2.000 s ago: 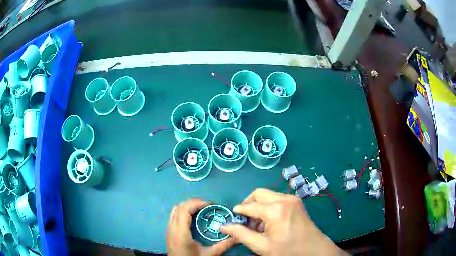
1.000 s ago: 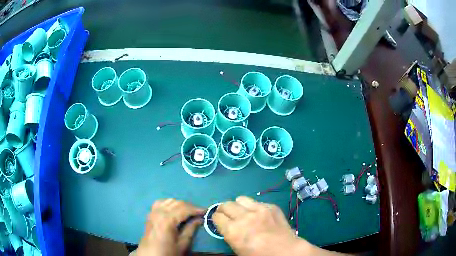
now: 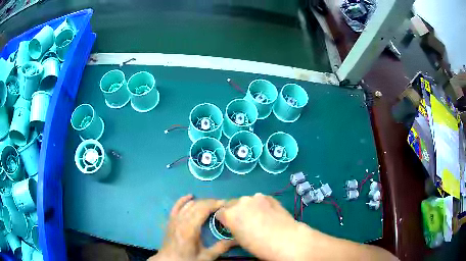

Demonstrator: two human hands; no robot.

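A teal motor housing (image 3: 214, 229) stands upright near the mat's front edge, mostly covered by my hands. My left hand (image 3: 188, 229) is wrapped around its left side. My right hand (image 3: 258, 219) reaches over it with the fingers inside the cup's opening; what the fingertips touch is hidden. Several housings with motors fitted (image 3: 206, 158) stand grouped mid-mat, some with red leads sticking out. Loose silver motors (image 3: 306, 191) with thin red leads lie right of my hands. Empty housings (image 3: 143, 93) stand at the left, beside one upturned housing (image 3: 91, 157).
A blue crate (image 3: 56, 127) heaped with teal housings stands along the left. A pale rail (image 3: 204, 63) and dark green belt (image 3: 204, 30) run behind the mat. A metal post (image 3: 373, 41) rises at back right. Printed sheets (image 3: 442, 137) and a green packet (image 3: 434, 219) lie at right.
The fitted housings and loose motors look unmoved apart from a view shift. My left hand has gone from the lead area back around the cup; my right hand has moved over the cup's opening.
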